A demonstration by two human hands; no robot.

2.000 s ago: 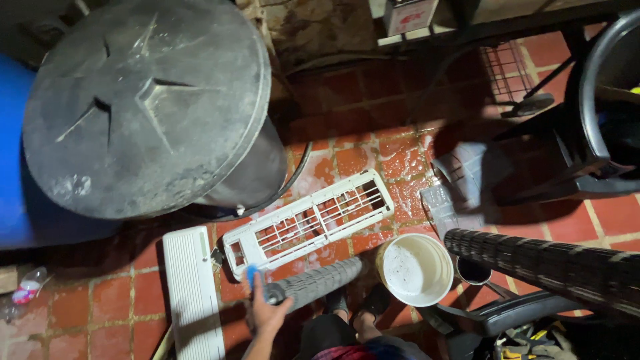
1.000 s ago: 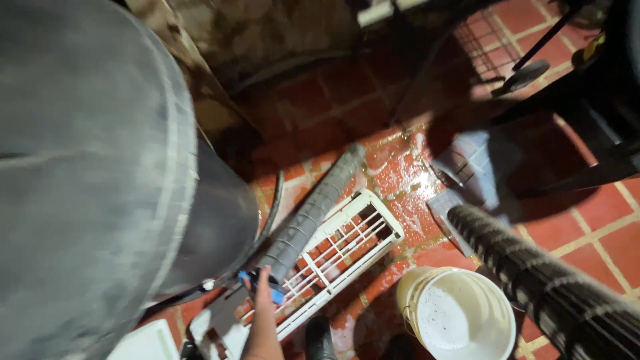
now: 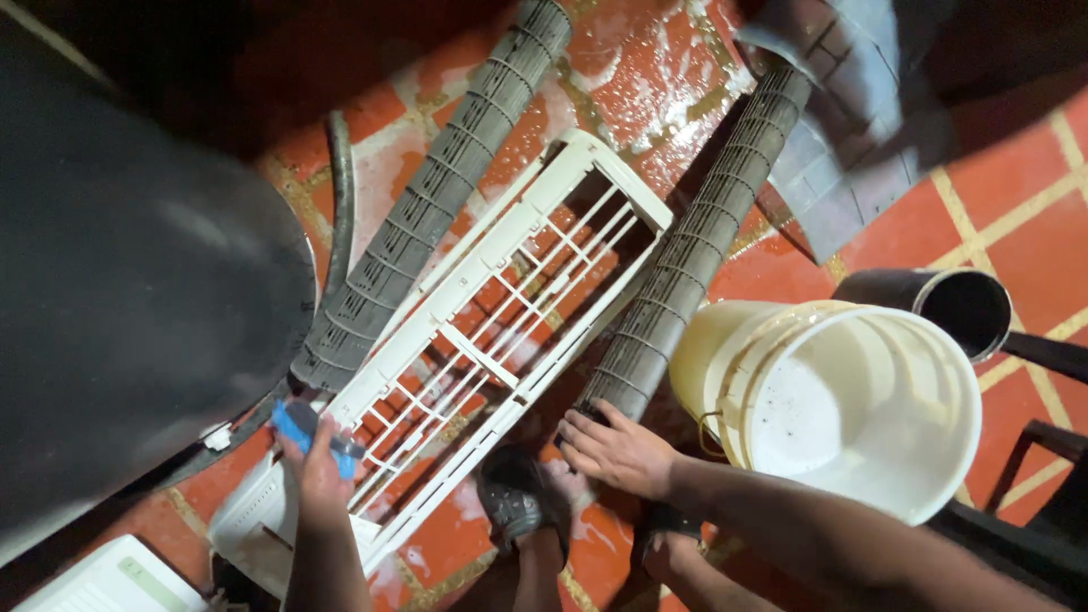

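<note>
My left hand (image 3: 323, 463) is closed around a small brush with a blue part (image 3: 293, 425), at the lower end of the white plastic air-conditioner casing (image 3: 476, 348). My right hand (image 3: 616, 450) grips the near end of a grey cylindrical blower fan wheel (image 3: 697, 246), which slants up to the right beside the casing. A second grey blower wheel (image 3: 442, 187) lies along the casing's left side, near the left hand and touched by neither hand. The white casing lies between the two wheels, its grille bars showing.
A white bucket (image 3: 850, 408) stands at right, beside a dark pot with a handle (image 3: 965, 310). A large black container (image 3: 144, 297) fills the left. A hose (image 3: 338, 204) runs near it. My shoes (image 3: 518, 493) are below. The red tile floor (image 3: 646, 76) is wet.
The left hand was at a blower wheel one second ago; that wheel now lies free of it. My right hand has come into view, on the other wheel. The view has shifted and closed in.
</note>
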